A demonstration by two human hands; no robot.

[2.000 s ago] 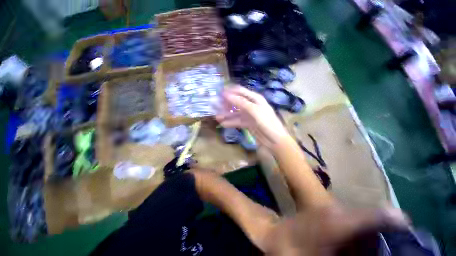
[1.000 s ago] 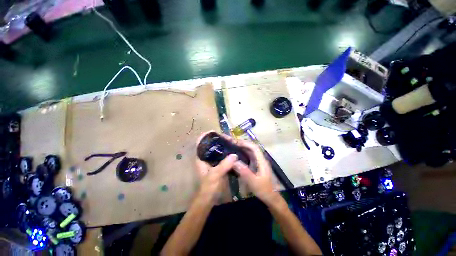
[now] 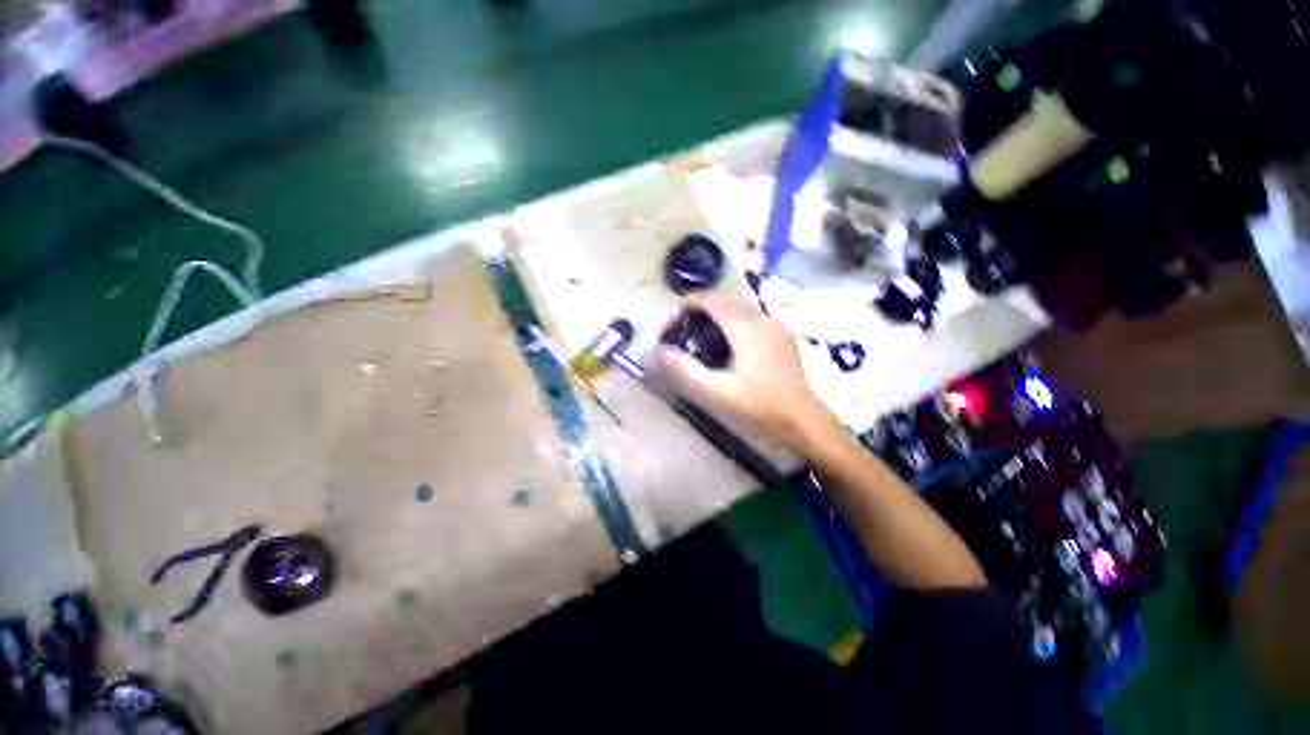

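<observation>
My right hand (image 3: 754,381) is around a black cylindrical unit (image 3: 697,338), its dark round end facing up, over the right part of the bench. The handle of the mallet (image 3: 604,348) runs under or behind this hand; its yellow and grey head lies just left of it. A black round cover (image 3: 695,263) sits on the mat just beyond the hand. Another glossy round cover (image 3: 286,573) lies at the lower left, beside the open pliers (image 3: 213,572). My left hand is not in view. The picture is slightly blurred.
A pale box with a blue flap (image 3: 805,172) stands at the back right, near the electric screwdriver (image 3: 1032,147). A black ring (image 3: 848,356) lies on white paper. A parts tray (image 3: 1063,503) with lit pieces is below the bench. A white cord (image 3: 187,273) loops at the left.
The view has turned right. Both hands were on the black unit at mid-mat; now only my right hand has it, farther right near the mallet. My left hand has left the picture.
</observation>
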